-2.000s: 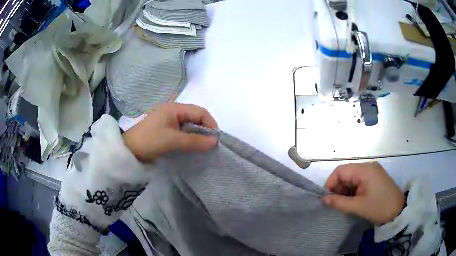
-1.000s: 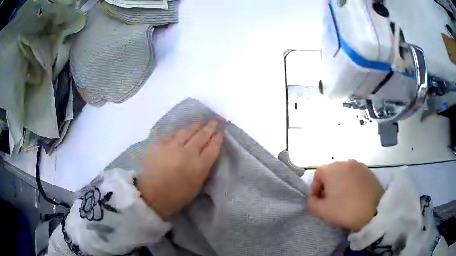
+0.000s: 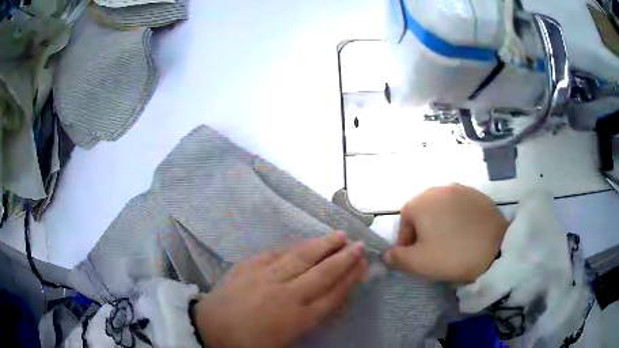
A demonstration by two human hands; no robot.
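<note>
A grey ribbed garment panel [image 3: 224, 183] lies on the white table and hangs over its front edge. A folded edge runs diagonally across it towards my right hand. My left hand [image 3: 285, 292] lies flat on the panel with fingers extended, near the fold; it grips nothing. My right hand [image 3: 448, 234] pinches the folded edge between thumb and bent fingers, just in front of the machine bed. A small dark opening with a crease shows in the panel at the left. The panel's lower part is hidden by my left hand and the frame edge.
The white sewing machine head [image 3: 455, 61] with a blue stripe stands at the upper right above its bright bed [image 3: 380, 180]. Rounded grey cut pieces [image 3: 105, 85] are stacked at the upper left. Greenish-grey loose fabric [image 3: 20, 122] lies at the far left.
My left hand has let go of the edge and slid across the panel towards my right hand. The panel now lies spread on the table. The view has shifted; my right hand still pinches the edge.
</note>
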